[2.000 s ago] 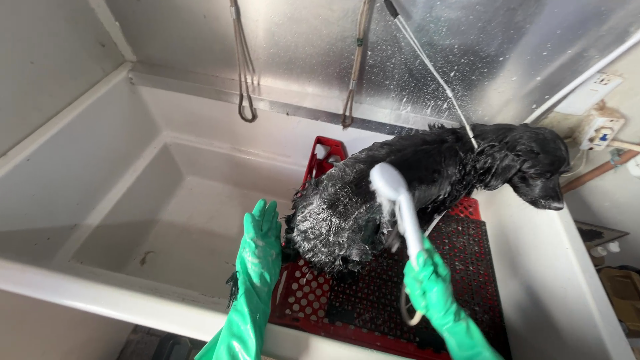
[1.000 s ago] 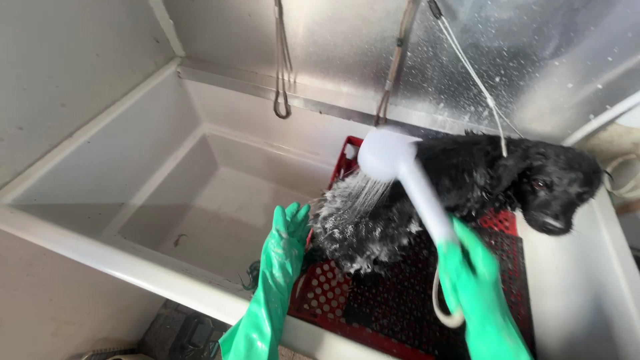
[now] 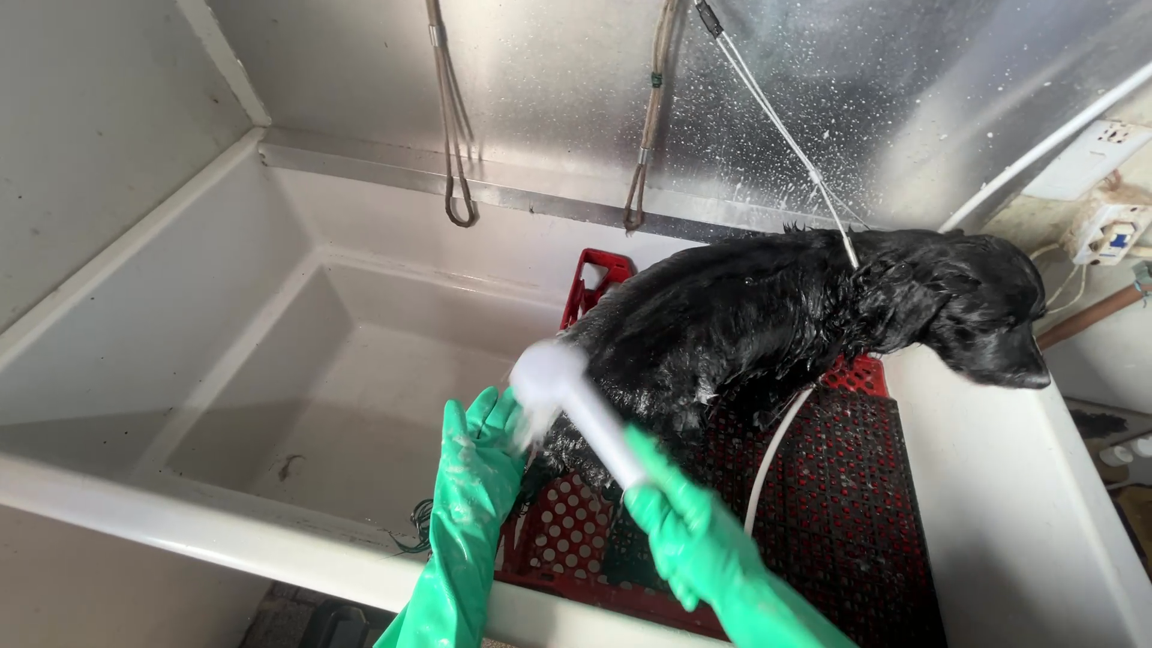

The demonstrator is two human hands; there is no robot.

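A wet black dog (image 3: 720, 315) is on a red perforated plastic crate (image 3: 567, 531) with a dark mat (image 3: 828, 486), its head turned right over the tub's end. A thin white cord loop (image 3: 832, 207) runs round its neck. My right hand (image 3: 679, 517), in a green rubber glove, grips a white shower head (image 3: 576, 405), whose water falls near the dog's rump. My left hand (image 3: 481, 459), gloved too, is held beside the rump and the spray with fingers apart, holding nothing. The white hose (image 3: 769, 459) passes behind my right hand.
The white tub (image 3: 207, 531) has a deep basin (image 3: 360, 387) at left. Two looped cords (image 3: 457, 153) (image 3: 650, 126) hang on the wet metal back wall (image 3: 558, 81). An electrical socket (image 3: 1111, 232) and a copper-coloured pipe (image 3: 1093, 315) are at right.
The shower head has moved from over the dog's back to its rump, close to my left hand. The soapy lather seen on the hindquarters earlier has mostly gone. The dog's head has turned.
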